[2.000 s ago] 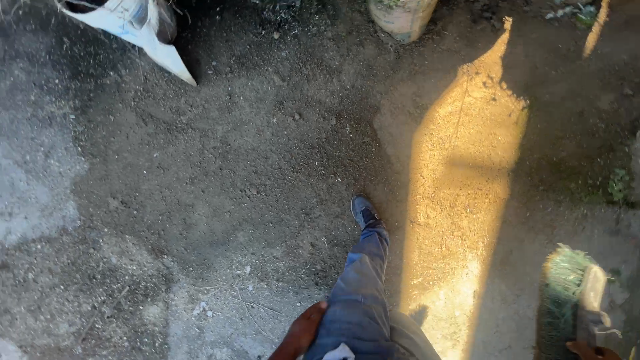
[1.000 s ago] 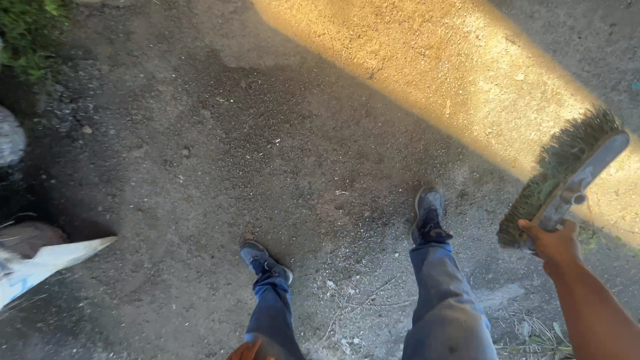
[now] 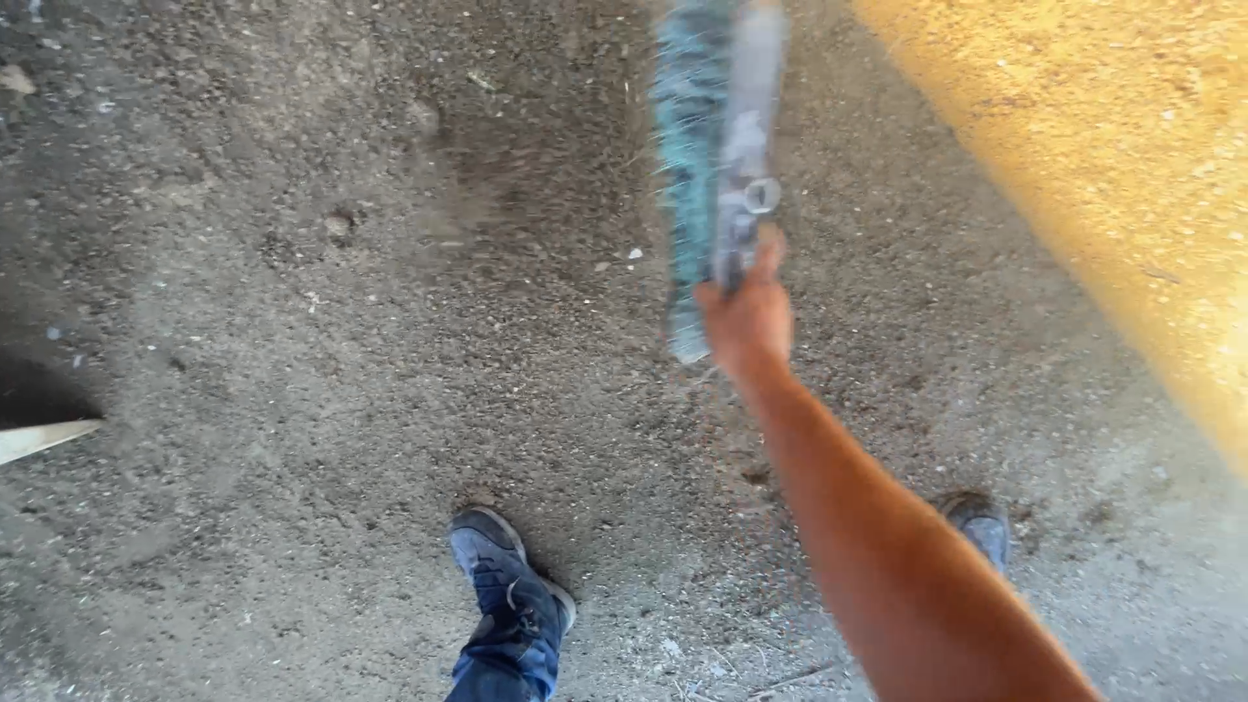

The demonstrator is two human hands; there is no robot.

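My right hand [image 3: 751, 317] grips the near end of a broom head [image 3: 746, 136], close to its round handle socket. The head has a grey block and blue-green bristles that point left, and no long handle shows on it. It is blurred and its far end runs out at the top edge. Beneath it lies rough, gritty ground [image 3: 390, 390] with small pale bits scattered about. My left hand is out of view.
My shoes stand on the ground, the left one [image 3: 487, 546] at bottom centre and the right one [image 3: 980, 531] beyond my forearm. A pale pointed edge [image 3: 44, 439] juts in at the left. Sunlit ground [image 3: 1121, 146] fills the upper right, and dry twigs [image 3: 790, 682] lie at the bottom.
My right hand has carried the broom head from the right side to the upper middle, and its bristles now point left. The view has shifted over the ground.
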